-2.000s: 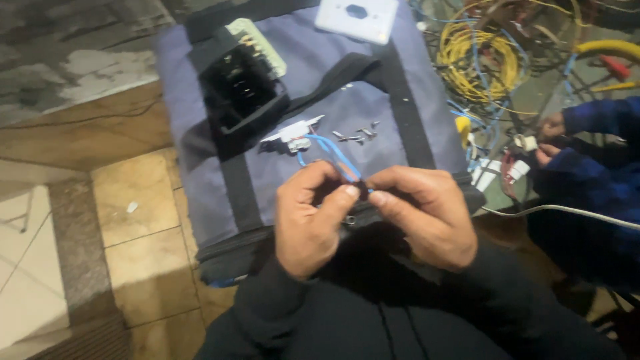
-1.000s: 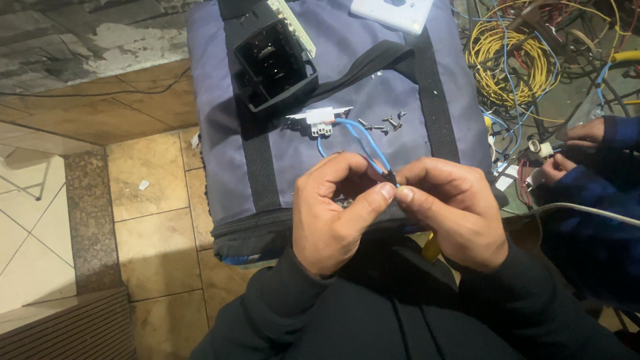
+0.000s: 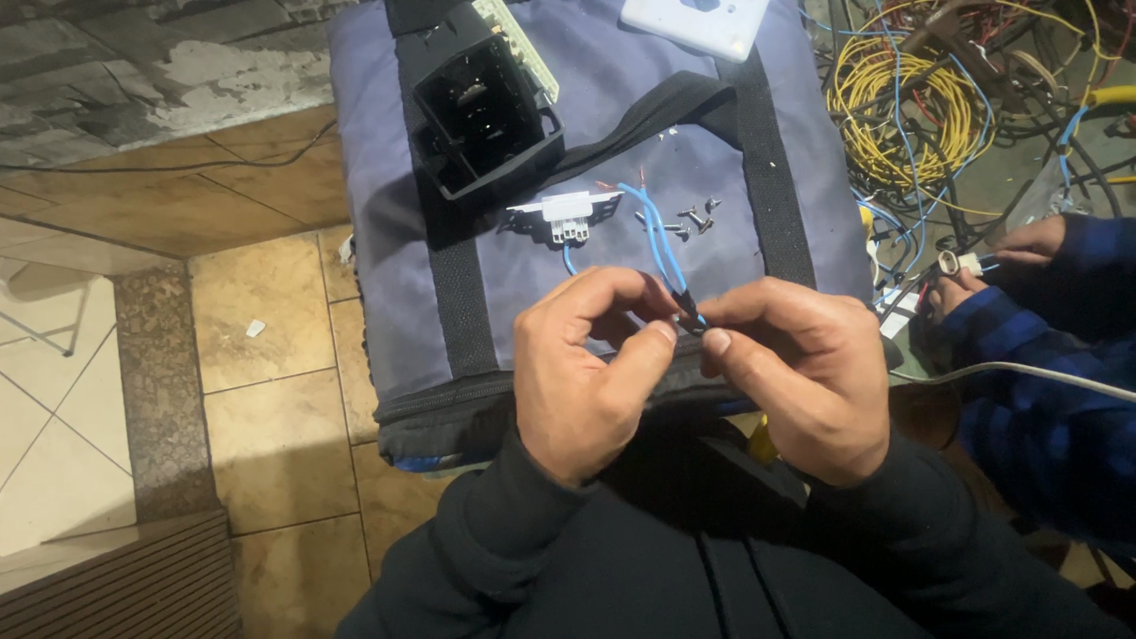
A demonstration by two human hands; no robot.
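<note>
Blue insulated wires (image 3: pixel 658 240) with bare copper ends meet at a joint wrapped in black tape (image 3: pixel 688 309). The thumb and fingers of my left hand (image 3: pixel 595 364) pinch its left side. My right hand (image 3: pixel 799 368) grips the same joint from the right, thumb against forefinger. Beyond my left hand lies a white electrical socket module (image 3: pixel 568 213), a blue wire running from its terminals down behind that hand. Loose screws (image 3: pixel 694 219) lie right of the wires. Farther back are a black plastic box (image 3: pixel 484 115) and a white faceplate (image 3: pixel 701 22).
A grey-blue fabric bag (image 3: pixel 586 328) with black straps supports these parts. At right, coiled yellow wire (image 3: pixel 905 115) lies among tangled cables. Another person's hands (image 3: pixel 994 266) hold a white connector there, near a pale cable (image 3: pixel 1021 366).
The view has shifted. The wires' copper ends now stand apart, away from the socket module; earlier they reached toward it. My hands stay together at the black-taped joint.
</note>
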